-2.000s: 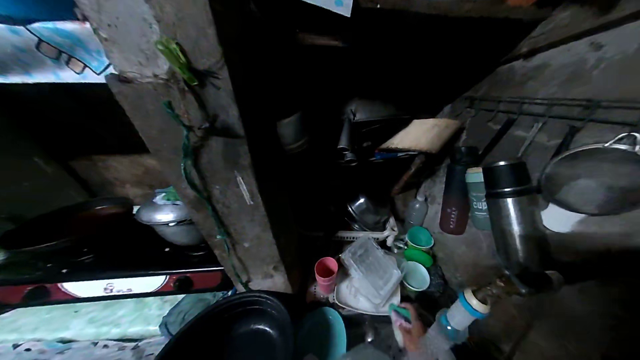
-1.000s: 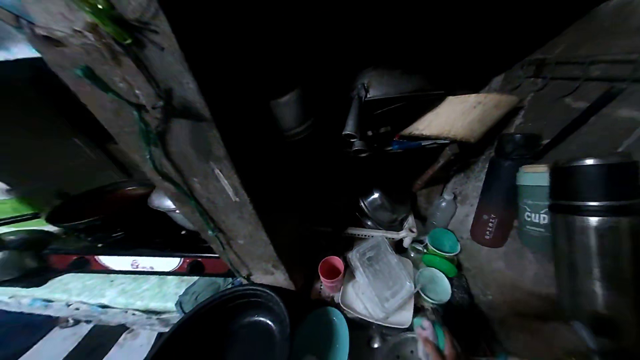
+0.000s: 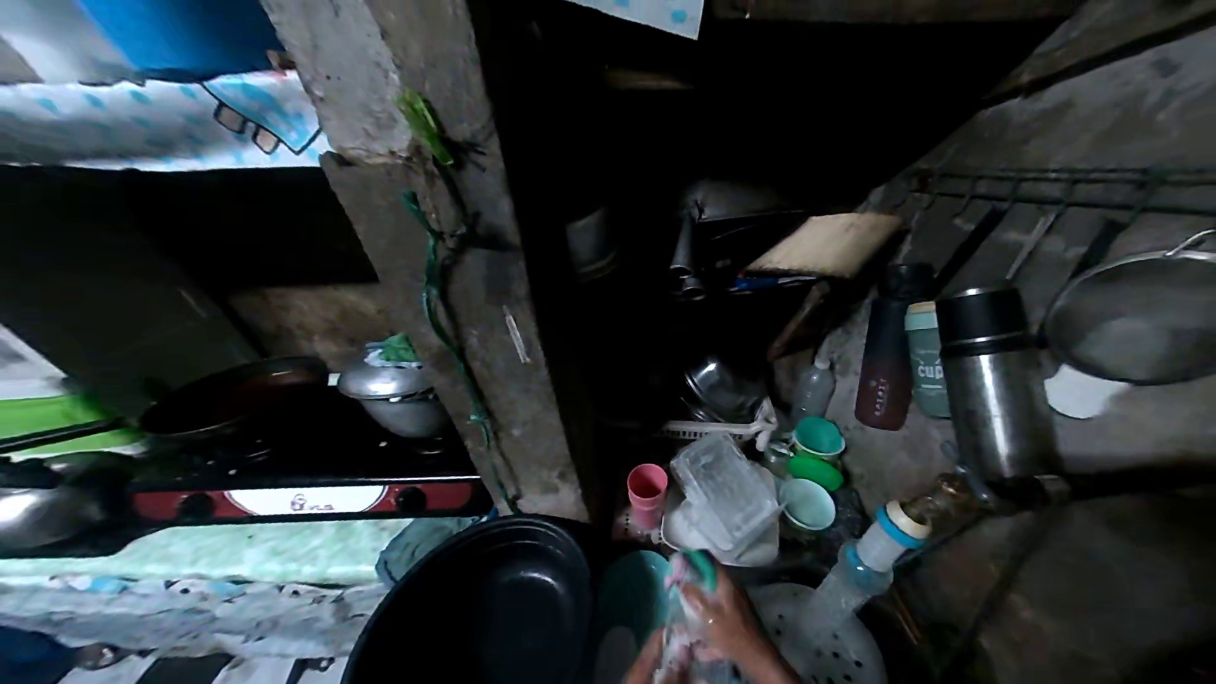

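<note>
At the bottom centre, my right hand (image 3: 727, 617) grips a green and pink soapy sponge (image 3: 695, 572). Close beside it, partly cut off by the frame's lower edge, my left hand (image 3: 648, 660) touches a pale, foamy item (image 3: 679, 641) that is too blurred to name. A teal plastic bowl or plate (image 3: 635, 594) lies just left of the hands. To their right is a perforated strainer (image 3: 836, 646), with a clear bottle with a blue ring (image 3: 860, 570) over it. Clear plastic containers (image 3: 727, 494) are stacked above the hands, near a pink cup (image 3: 648, 494).
A large black basin (image 3: 475, 608) stands left of the hands, below a concrete post (image 3: 484, 285). Green cups (image 3: 819, 439), a steel thermos (image 3: 993, 389) and a hanging wok or pan (image 3: 1140, 318) are at the right. A gas stove (image 3: 313, 494) with cookware is at the left.
Both hands now show together at the bottom centre; one second ago only one hand holding the sponge was plain, farther right beside the containers. The view has swung.
</note>
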